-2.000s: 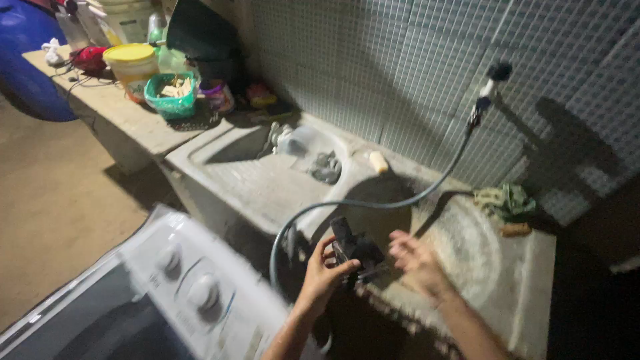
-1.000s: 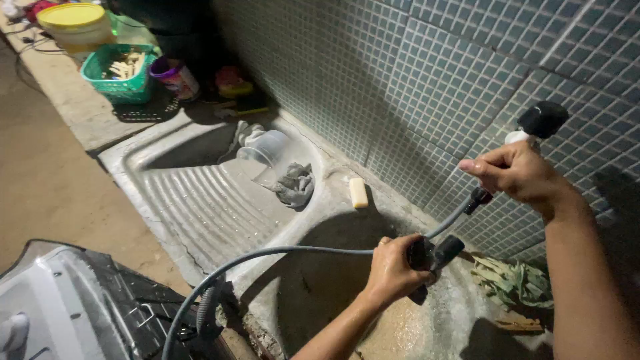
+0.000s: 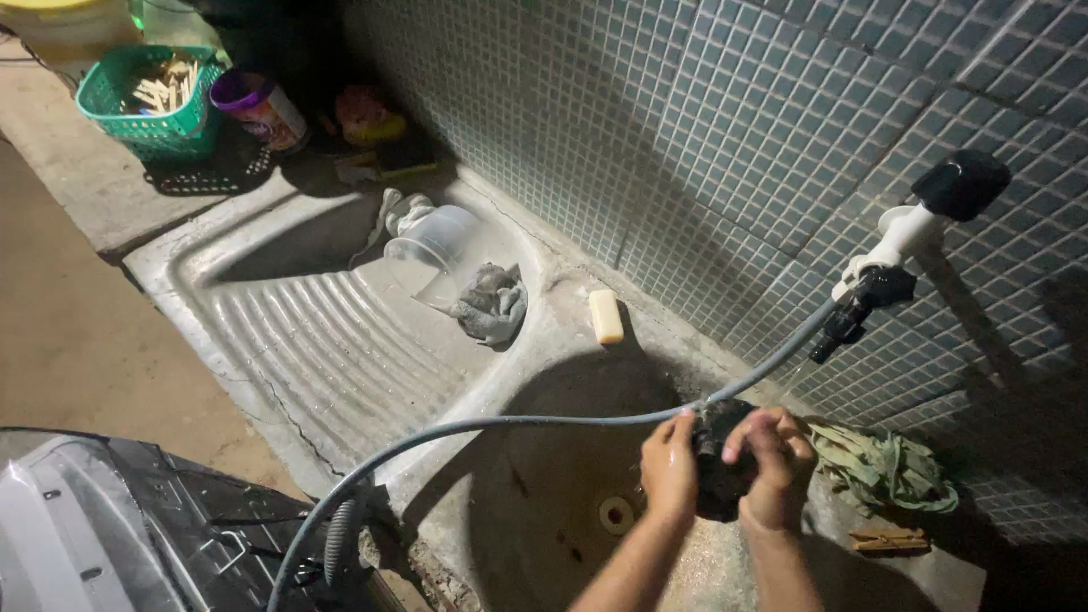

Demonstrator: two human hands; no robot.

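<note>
My left hand (image 3: 670, 467) grips the left side of a small black object (image 3: 721, 463) above the round concrete basin (image 3: 544, 493). On its right side is my right hand (image 3: 773, 459), fingers curled against it and slightly blurred; what the object is cannot be told. Just behind both hands a grey hose (image 3: 544, 420) runs up to a white tap (image 3: 905, 234) with a black knob (image 3: 960, 184) and a black fitting (image 3: 867, 308) on the tiled wall. A bar of soap (image 3: 606, 316) lies on the basin's back ledge.
Left of the basin is a ribbed concrete washboard (image 3: 331, 348) with a clear plastic container (image 3: 442, 242) and a grey wet cloth (image 3: 493, 306). A green basket (image 3: 153, 127) of clothespins stands farther back. A greenish cloth (image 3: 884, 467) and a wooden clothespin (image 3: 890, 540) lie at right. A washing machine (image 3: 76, 518) stands lower left.
My right hand has come down from the tap to the black object in my left hand. Two seconds ago the left hand held a black object nearer the washing machine.
</note>
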